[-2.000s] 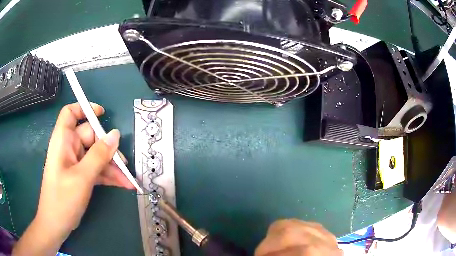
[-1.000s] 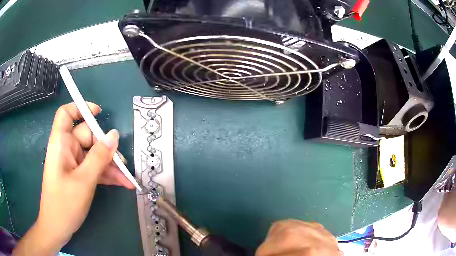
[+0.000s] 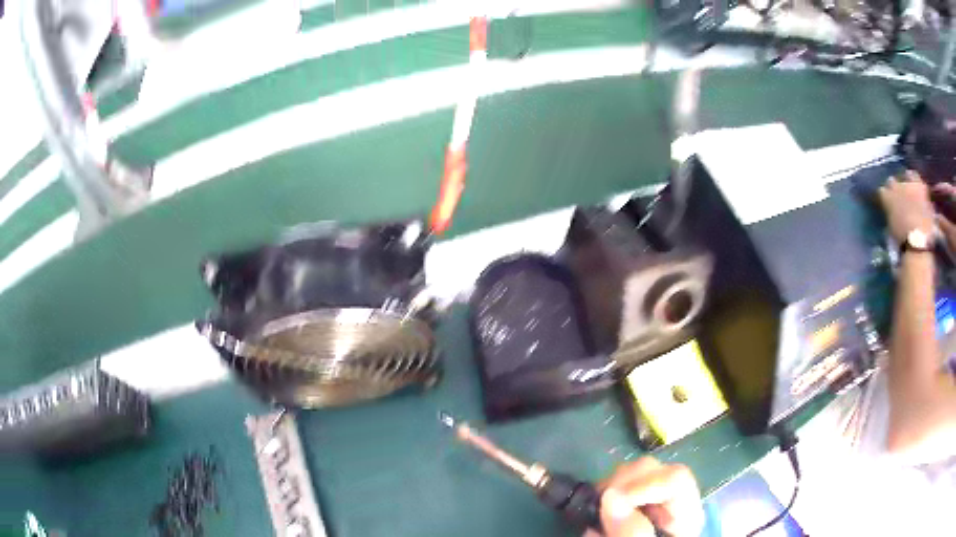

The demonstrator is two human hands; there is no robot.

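Note:
The picture is blurred. My right hand [image 3: 650,497] is at the bottom, right of the middle, closed around the black handle of the soldering iron [image 3: 516,464]. The iron's barrel points up and left, its tip over the green mat, apart from the fixture strip. The grey fixture strip [image 3: 285,474] lies at the lower left, its near end cut off by the bottom edge. A loose heap of small black components [image 3: 187,497] lies left of the strip. My left hand and the tweezers are out of the picture.
The fume fan [image 3: 335,351] stands behind the strip. Right of it are the black waste tray [image 3: 529,325], the iron holder ring [image 3: 673,304], the yellow sponge [image 3: 679,394] and the soldering station [image 3: 746,315]. Stacked fixtures [image 3: 79,409] stand left. Another person's arm [image 3: 914,315] is at the right edge.
The view has swung right and up. The iron's tip has come off the strip and my right hand holds it nearer the sponge. My left hand with the tweezers has left the picture.

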